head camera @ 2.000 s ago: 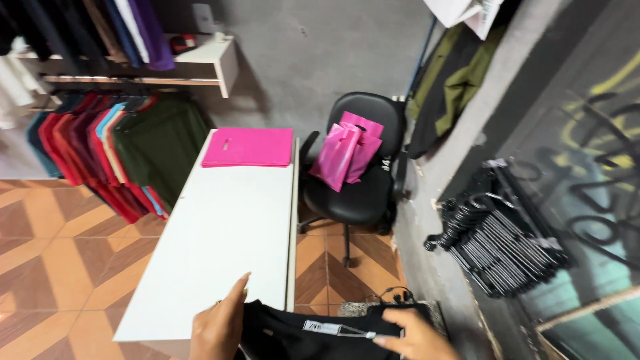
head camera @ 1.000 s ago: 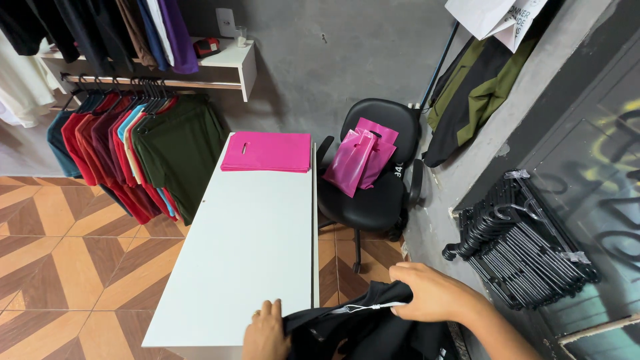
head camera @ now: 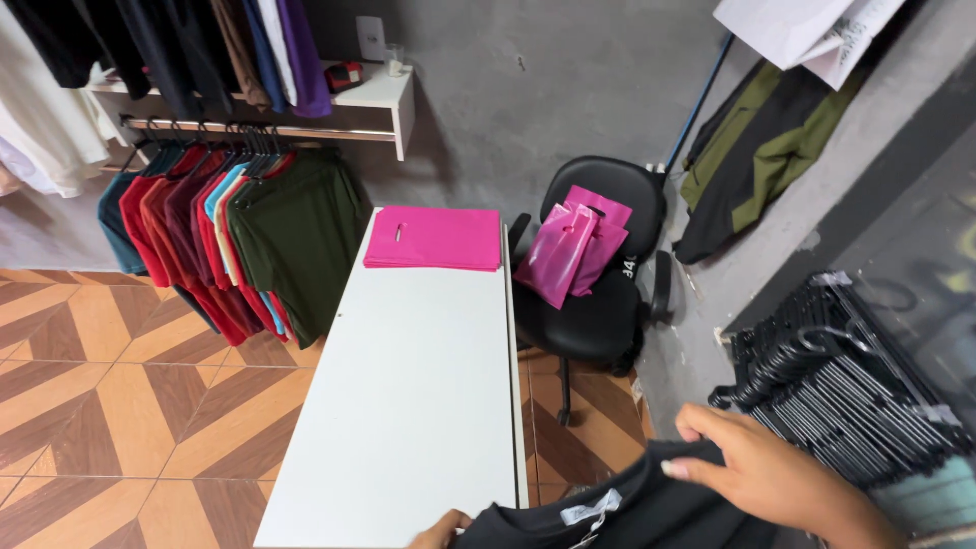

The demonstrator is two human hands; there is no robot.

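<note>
A black garment point(head camera: 610, 499) with a white neck label point(head camera: 592, 507) spans the bottom of the view, beyond the near right corner of the white table point(head camera: 412, 389). My right hand point(head camera: 751, 465) pinches its neckline on the right, thumb and fingers closed on the cloth. At the bottom edge, my left hand point(head camera: 442, 531) holds the garment's left side; most of that hand is cut off by the frame. A stack of flat pink plastic bags point(head camera: 438, 236) lies at the table's far end. More pink bags point(head camera: 560, 248) rest on a black office chair point(head camera: 595, 320) beside the table.
Shirts on hangers point(head camera: 282, 236) hang from a rail at the left, below a white wall shelf point(head camera: 381, 88). Many black hangers point(head camera: 831, 381) are bunched at the right. A black and olive jacket point(head camera: 755, 160) hangs on the wall. Patterned tiles point(head camera: 145, 396) cover the floor.
The garment's neckline and label, bunched and turned a second ago, now show spread between my hands. Both hands keep hold of the cloth.
</note>
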